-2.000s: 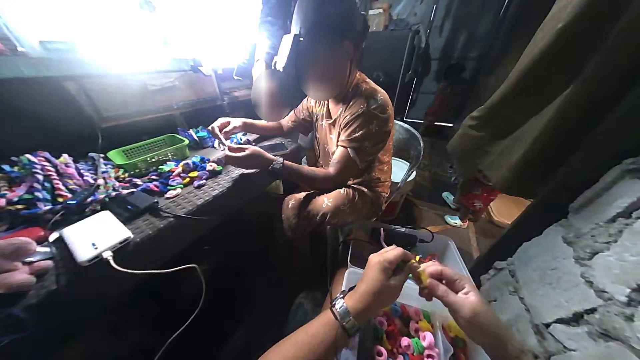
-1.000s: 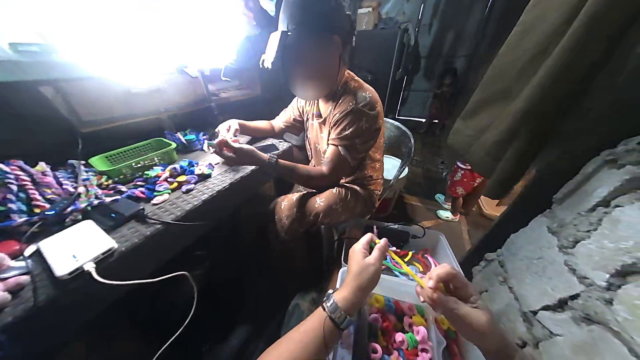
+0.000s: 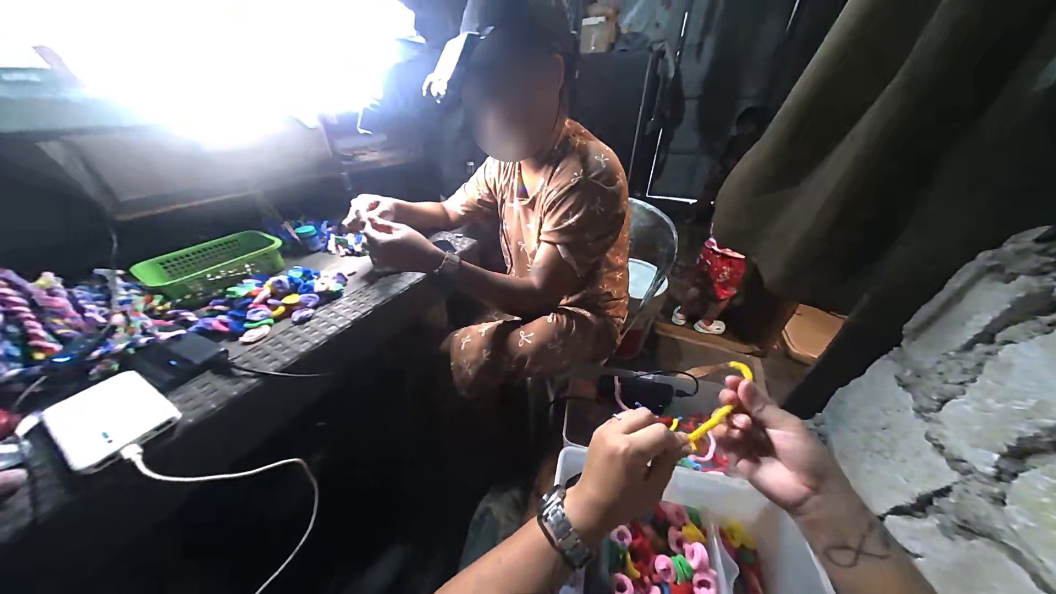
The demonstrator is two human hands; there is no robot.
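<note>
My left hand (image 3: 631, 458), with a metal watch on its wrist, pinches one part of a yellow cord-like band (image 3: 709, 424). Fingers of my right hand (image 3: 771, 445) grip the same band further along, and its free end curls up above them. Both hands are over a clear plastic container (image 3: 784, 536). Inside it lie many small coiled fabric bands (image 3: 664, 568) in pink, red, green and yellow. Behind my hands, a second clear bin (image 3: 577, 417) holds loose coloured strands and a black object (image 3: 635, 394).
A seated person (image 3: 536, 247) works with both hands at the dark woven-top table (image 3: 305, 330). On it are a green plastic basket (image 3: 210, 264), coloured bands, and a white power bank (image 3: 111, 421) with a cable. Broken concrete wall (image 3: 949, 421) stands at right; a small person (image 3: 718, 280) is behind.
The yellow band was stretched between my hands a second ago; now its end curls above my right fingers. The small person's feet have shifted. The seated person's hands have moved slightly.
</note>
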